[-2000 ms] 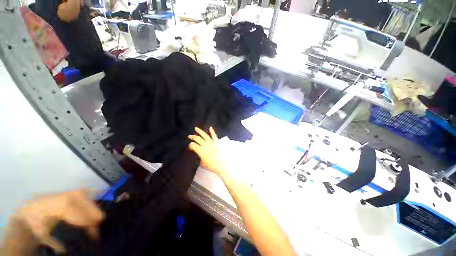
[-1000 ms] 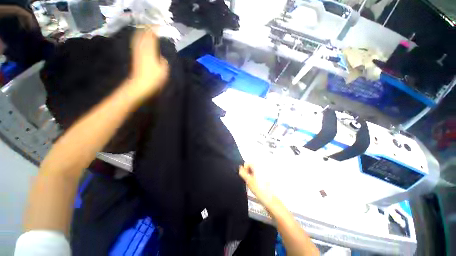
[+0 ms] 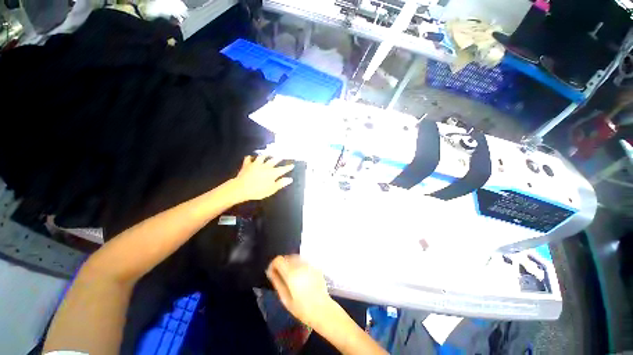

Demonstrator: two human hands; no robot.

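A large black garment heap lies at the left of the white sewing table, and one part of it spreads onto the table edge. My left hand rests with fingers spread on this black cloth near the table's left end. My right hand is at the cloth's lower corner by the front table edge, its fingers curled and slightly blurred; whether they pinch the cloth is hard to tell. A small white label shows on the cloth. The white sewing machine stands to the right.
Two black fabric strips drape over the machine head. A blue crate is behind the table, another below at left. A dark blue basket stands further back. A metal frame is at left.
My left hand has come down from the top of the heap onto the cloth by the table. The garment part now lies flatter at the table edge. The view has shifted right and down.
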